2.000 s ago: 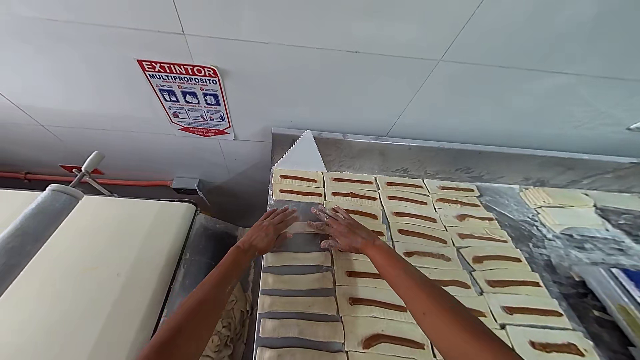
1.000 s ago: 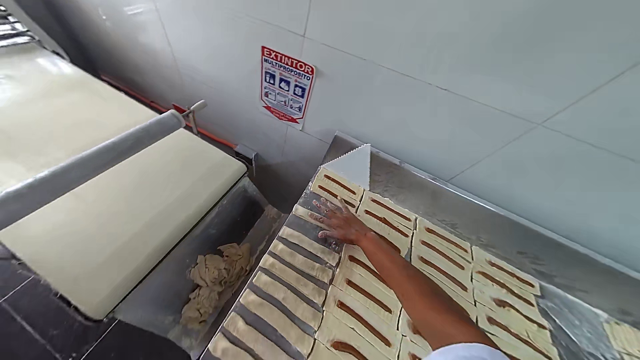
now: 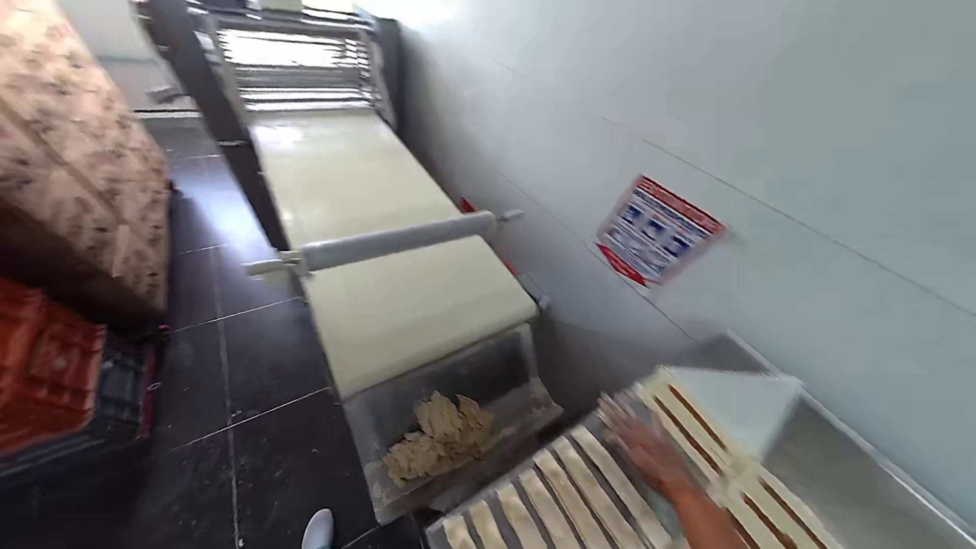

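Observation:
My right hand point(image 3: 644, 446), blurred, reaches in from the lower right over the top of the metal table. Its fingers are extended, and nothing shows in its grasp; whether it touches the surface is unclear. Plain cream-coloured dough strips point(image 3: 568, 488) lie in a row, with gaps between them, on its left. Close on its right, flat dough pieces point(image 3: 690, 427) bear lengthwise lines of brown filling. A white toothed plastic scraper point(image 3: 743, 404) lies beyond them, near the back corner. My left hand is outside the view.
A dough sheeter's belt point(image 3: 412, 305) stands left of the table, with a roller point(image 3: 396, 242) across it. Crumpled dough scraps point(image 3: 441, 438) sit in the metal tray point(image 3: 358, 450) at its end. Plastic crates point(image 3: 53, 366) stand at far left; a sign point(image 3: 659, 229) hangs on the wall.
The view has swung far to the left. Two seconds ago both hands were over the dough strips; my left hand has since left the view, while my right hand remains over the table.

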